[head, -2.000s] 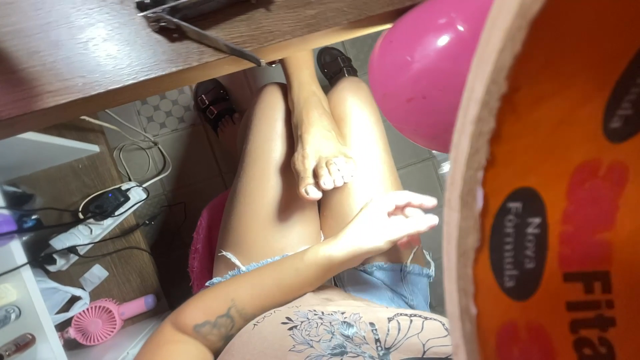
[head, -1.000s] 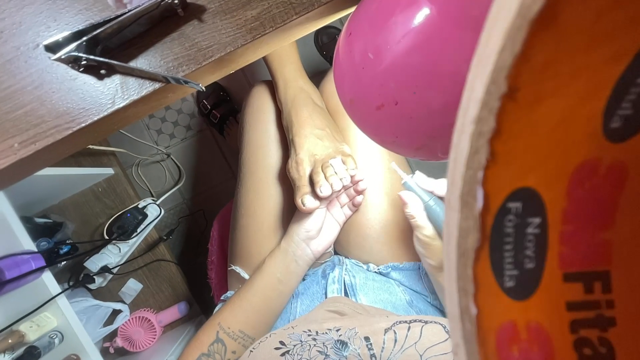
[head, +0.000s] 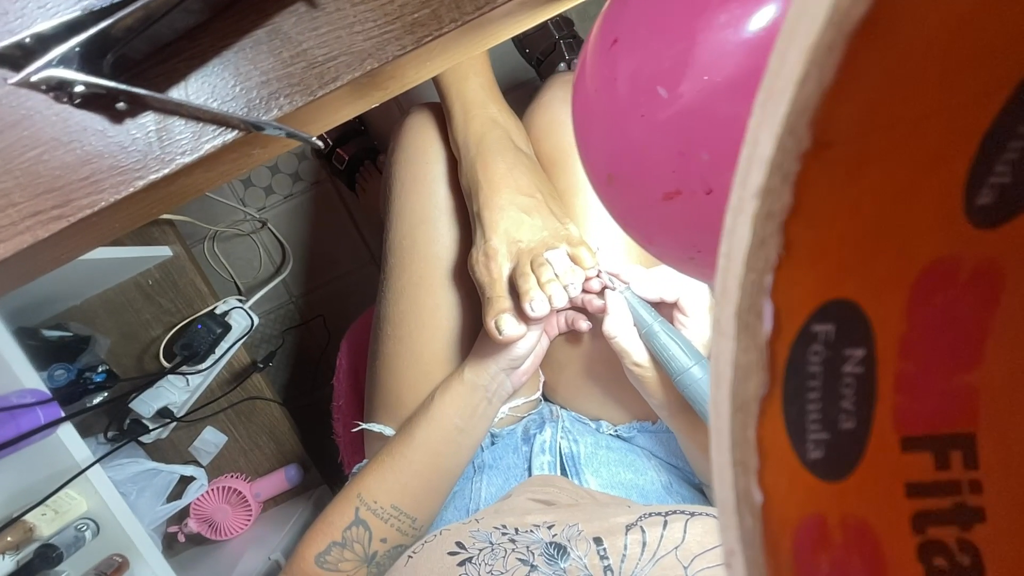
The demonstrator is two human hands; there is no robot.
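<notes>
Another person's bare foot [head: 520, 216] rests over my lap, with something white wrapped around or between its smaller toes. My left hand [head: 536, 340] is under the toes, its fingertips at the smallest toes. In my right hand [head: 660, 308] is a grey pen-shaped electric nail drill [head: 666, 348], its tip beside the smallest toe. The far part of the drill is hidden behind a tape roll [head: 744, 320] with an orange inside. The big toenail has a dark mark.
A pink rounded object [head: 680, 120] hangs at upper right. Metal tools [head: 160, 100] stick out over the wooden table [head: 344, 100]. At left are a white power strip [head: 192, 368] with cables, a pink hand fan [head: 228, 504], a plastic bag [head: 152, 480] and a white shelf unit [head: 88, 464] holding bottles.
Two seconds ago my right hand was out of view; it then appeared holding the drill, and has since moved left to the toes. My left hand has gone from beside the foot to under the toes.
</notes>
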